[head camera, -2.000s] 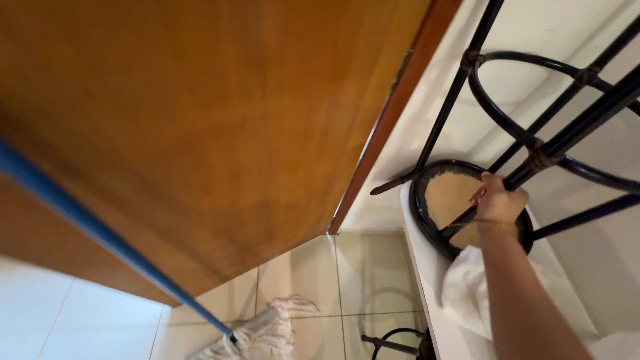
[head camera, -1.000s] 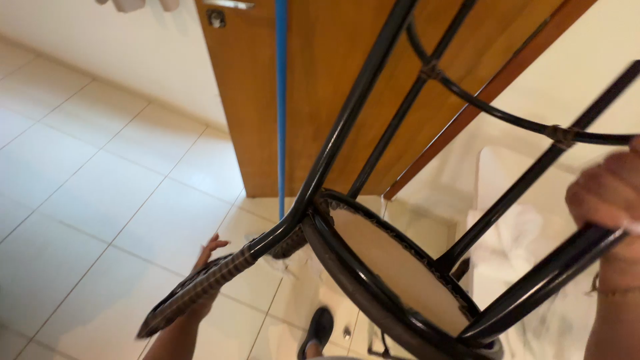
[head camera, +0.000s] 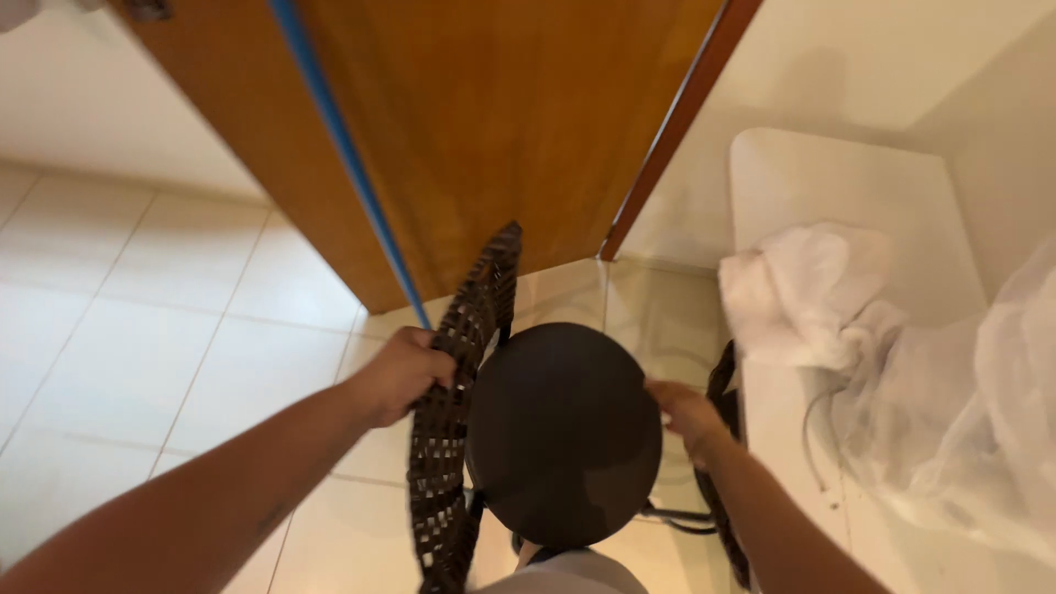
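A chair with a round dark seat (head camera: 565, 433) and a woven dark backrest (head camera: 441, 445) stands upright just before my body, seen from above. My left hand (head camera: 410, 373) is closed around the edge of the woven backrest, left of the seat. At the seat's right rim is my right hand (head camera: 683, 412), its fingers on the edge, partly hidden by the rim. Another dark woven piece (head camera: 726, 495) shows under my right forearm, beside the white surface.
A blue mop handle (head camera: 355, 165) slants in front of a wooden door (head camera: 495, 124). At the right, white cloth (head camera: 804, 289) and translucent plastic (head camera: 932, 412) lie on a white table (head camera: 850, 173). Pale tiles (head camera: 206, 355) cover the floor.
The chair, held upside down or tilted with its legs up a second ago, now stands with its seat facing up. My right hand has moved from a leg to the seat rim.
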